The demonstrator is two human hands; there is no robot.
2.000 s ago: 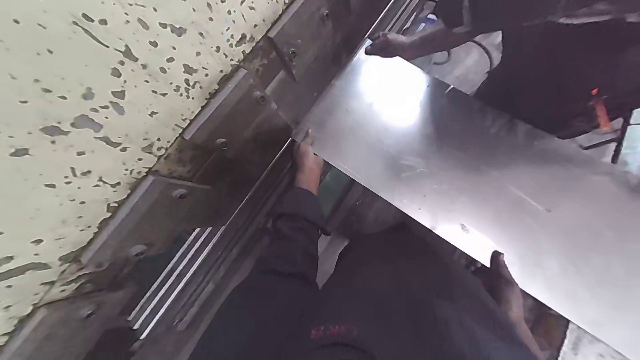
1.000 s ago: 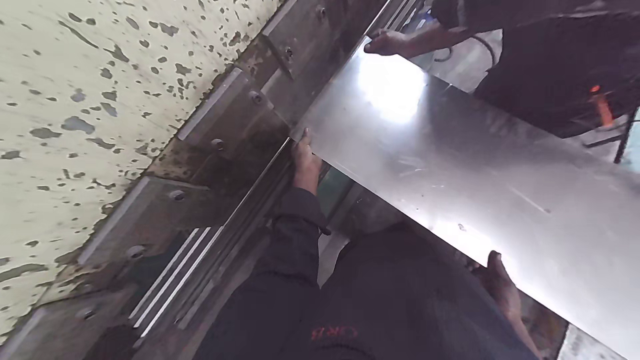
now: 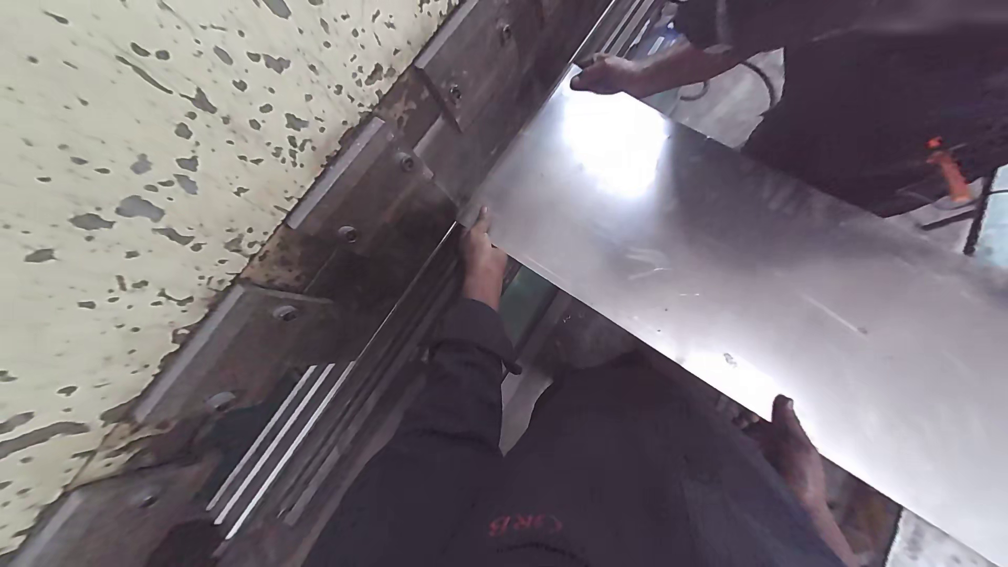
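A long, shiny metal sheet [image 3: 748, 268] runs from the press brake's tooling at upper middle to the lower right. Near the sheet's corner by the machine, my left hand [image 3: 482, 256] grips its near edge, thumb on top and fingers hidden beneath. Farther along that same edge my right hand [image 3: 795, 453] holds the sheet, its thumb over the top; the other fingers are mostly hidden below. A co-worker's hand [image 3: 602, 75] holds the far corner beside the tooling.
Bolted steel clamp plates [image 3: 362, 189] line the machine's chipped, cream-painted body [image 3: 142, 157] on the left. Grooved metal rails [image 3: 315, 441] run below them. The co-worker stands across the sheet, near an orange-handled object [image 3: 951, 173] and a dark cable [image 3: 760, 79].
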